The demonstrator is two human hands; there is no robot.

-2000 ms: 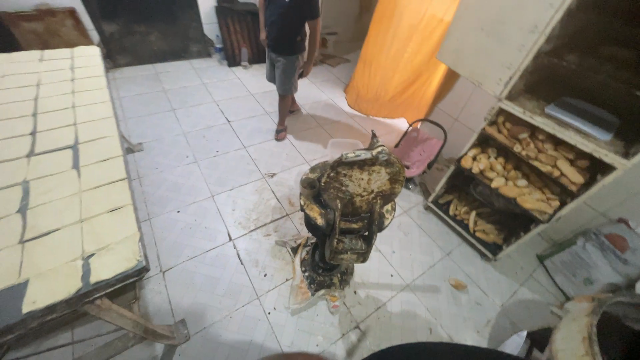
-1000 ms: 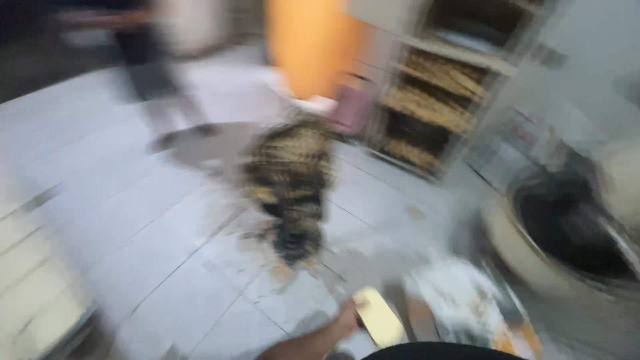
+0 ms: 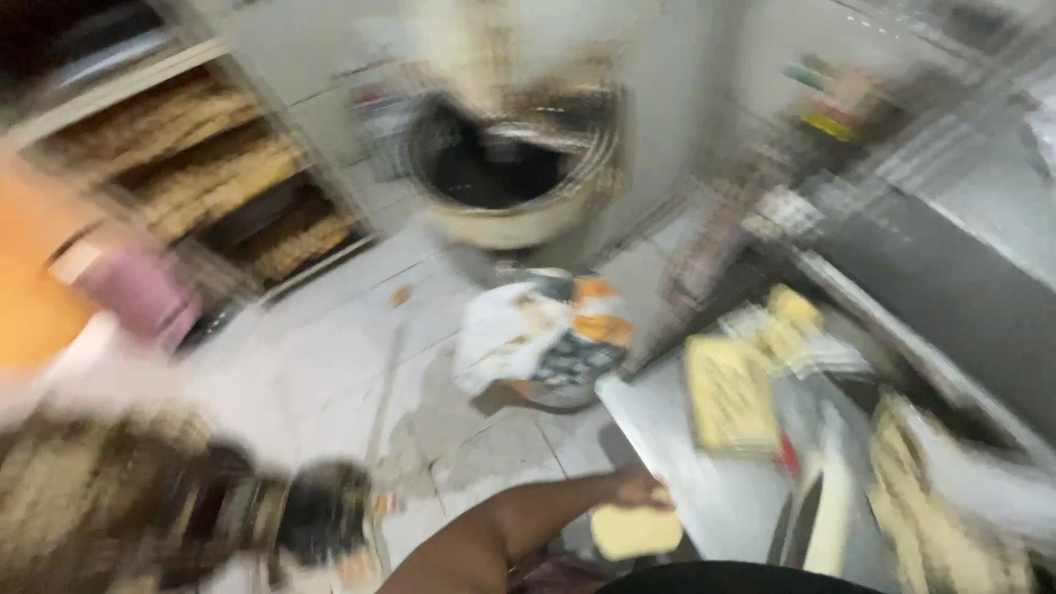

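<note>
My left hand reaches in from the bottom of the blurred head view. Its fingers are closed on the edge of a pale yellow slab with rounded corners. The hand and slab are beside the left edge of a grey metal table top. A larger yellow slab lies on that table, to the right of my hand, with smaller yellow pieces behind it. Something red sticks out by its lower corner. My right hand is out of view.
A large round mixing bowl stands beyond a white, orange and dark printed sack on the tiled floor. A rack with bread-like pieces stands at the left. Dark, grimy machinery is at lower left, and a pink container near the rack.
The view has swung far to the right, bringing in the metal table. My left hand, out of sight two seconds ago, came into view one second ago with a yellow slab and still holds one.
</note>
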